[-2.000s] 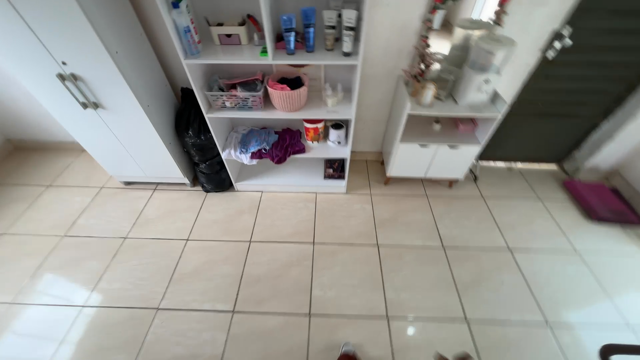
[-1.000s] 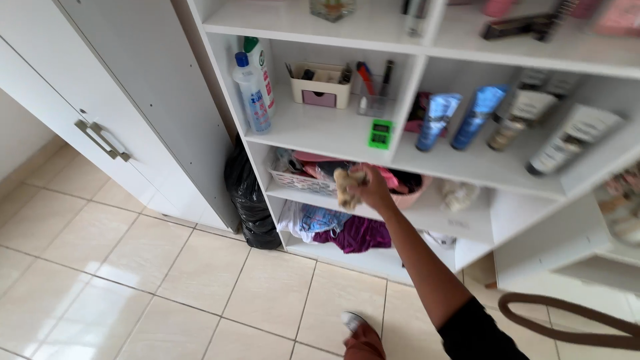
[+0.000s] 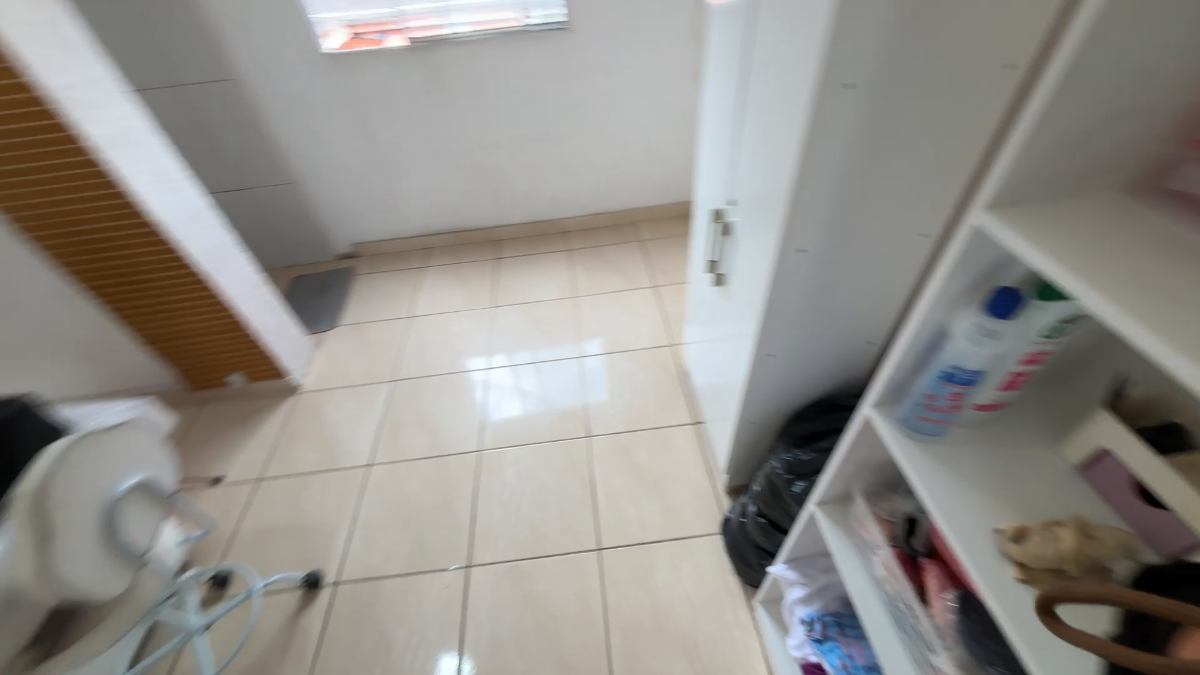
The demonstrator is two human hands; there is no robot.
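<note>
Neither of my hands can be made out. At the lower right edge, a blurred black patch, perhaps a sleeve, and a sliver of skin show behind a brown loop [image 3: 1116, 595]; which part of the arm it is cannot be told. Beside them a crumpled beige item [image 3: 1064, 551] lies on the white shelf, in front of a cream box with a mauve front [image 3: 1130, 502]. Further left on that shelf stand a blue-capped clear bottle [image 3: 961, 366] and a green-capped white bottle [image 3: 1027, 361]. The shelf below holds a basket [image 3: 895, 581] of mixed items.
White and blue folded clothes [image 3: 830, 623] lie on a low shelf. A black plastic bag [image 3: 792, 487] stands between the shelving and the white wardrobe [image 3: 797, 234]. A white swivel chair [image 3: 103, 516] is at the left, on a tiled floor [image 3: 525, 487], with a grey mat [image 3: 321, 298] beyond.
The view has swung far to the left. The beige item, in my right hand one second ago, now lies on the shelf by the cream box, and that hand is out of sight.
</note>
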